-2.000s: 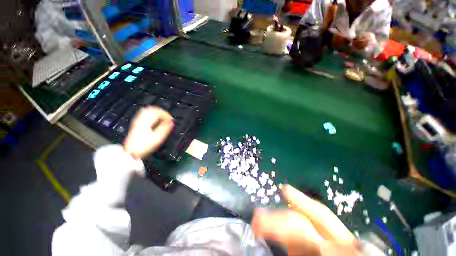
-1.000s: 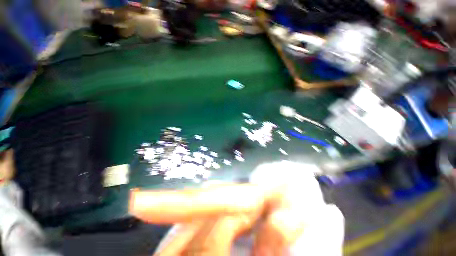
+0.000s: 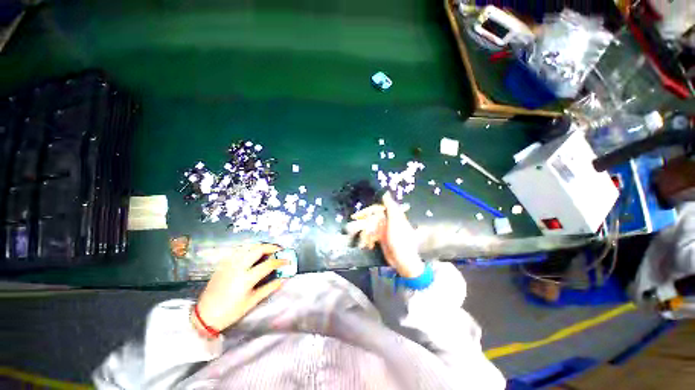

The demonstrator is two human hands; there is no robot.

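Note:
My left hand (image 3: 240, 283), with a thin red band at the wrist, holds a small light-blue piece (image 3: 286, 263) at the bench's front edge. My right hand (image 3: 389, 232), with a blue wrist band, is over the mat at the front side of a pile of small black parts (image 3: 357, 195). Its fingers are bent; whether they hold a tiny part cannot be told. A large pile of white and dark small pieces (image 3: 248, 194) lies left of the black pile. Small white parts (image 3: 400, 178) lie to its right. Another light-blue piece (image 3: 382, 80) lies singly farther back.
Black stacked trays (image 3: 65, 167) stand at left beside a cream card (image 3: 148, 212) and a brown piece (image 3: 180, 246). A blue stick (image 3: 472, 199) and a pale-headed brush or swab (image 3: 449, 146) lie at right, near a white box (image 3: 568, 183). A wood-edged holder (image 3: 476, 99) is upper right.
The view has swung right and down to the bench edge. My left hand has moved from the trays to the front edge with a light-blue piece. My right hand has reached the black pile.

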